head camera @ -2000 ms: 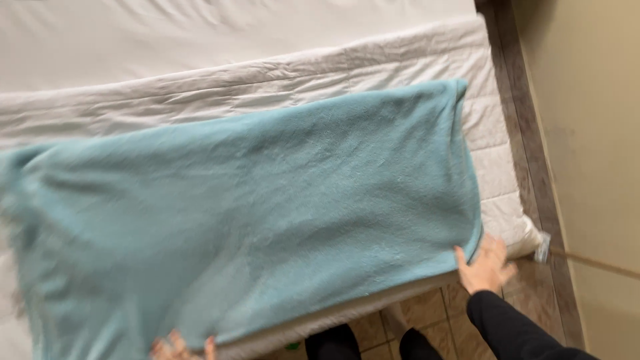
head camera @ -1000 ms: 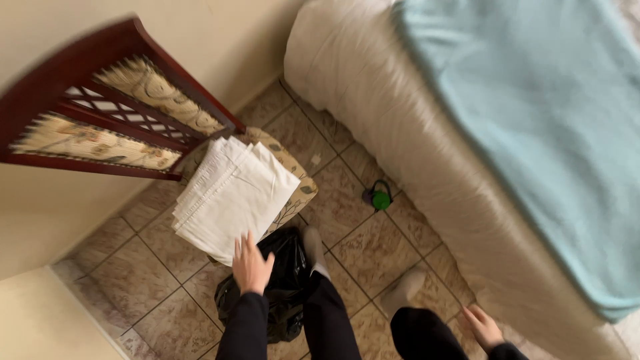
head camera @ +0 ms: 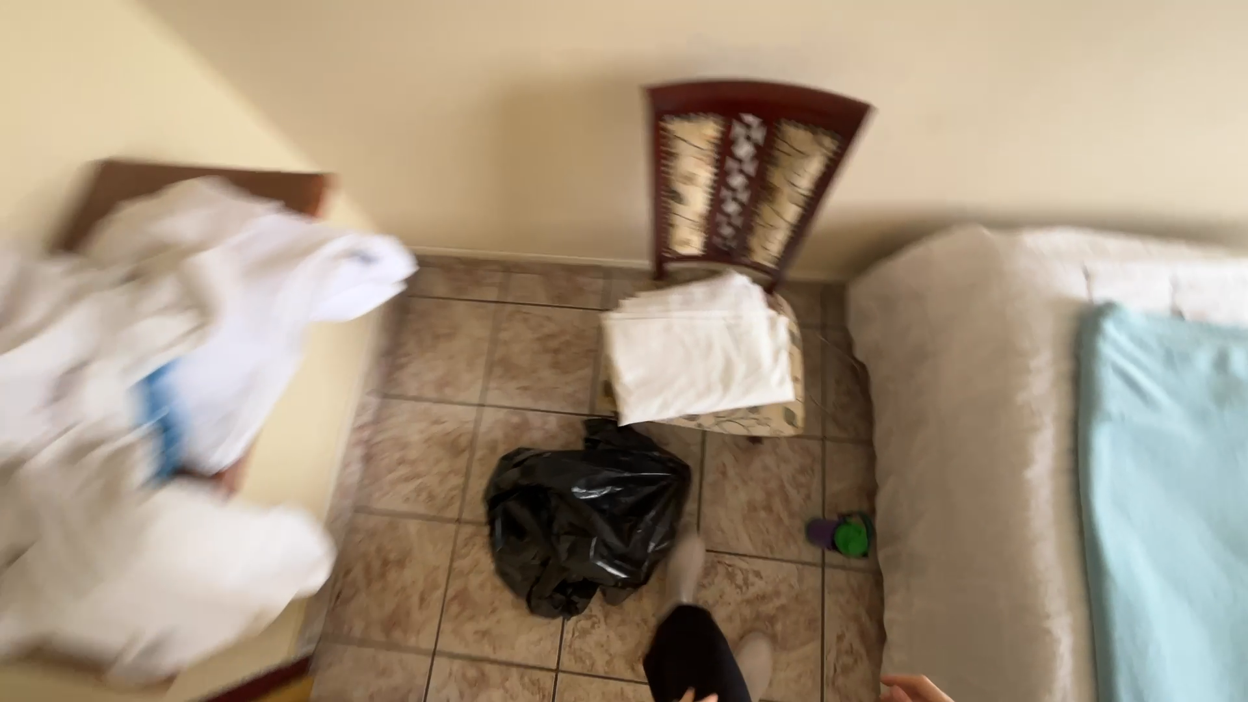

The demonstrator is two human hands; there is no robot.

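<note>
Only the fingertips of my left hand (head camera: 698, 696) show at the bottom edge, over my dark trouser leg; whether they hold anything is hidden. Part of my right hand (head camera: 915, 688) is at the bottom edge beside the bed, mostly cut off. Folded white cloth (head camera: 702, 356) lies on the patterned seat of a wooden chair (head camera: 756, 93) against the wall. A black plastic bag (head camera: 585, 517) rests on the floor in front of the chair. The light blue blanket (head camera: 1170, 487) lies on the bed at the right.
The side of the bed (head camera: 965, 468) borders the tiled floor (head camera: 419, 458). A green and purple object (head camera: 850, 535) sits on the floor by the bed. At the left, blurred white cloths (head camera: 224, 292) are heaped over brown furniture (head camera: 283, 185). My socked feet (head camera: 686, 570) stand near the bag.
The view has swung from the bed to the chair and bag. My hands were at the blanket's edge two seconds ago; my left hand, then over the bag one second ago, is now mostly out of view.
</note>
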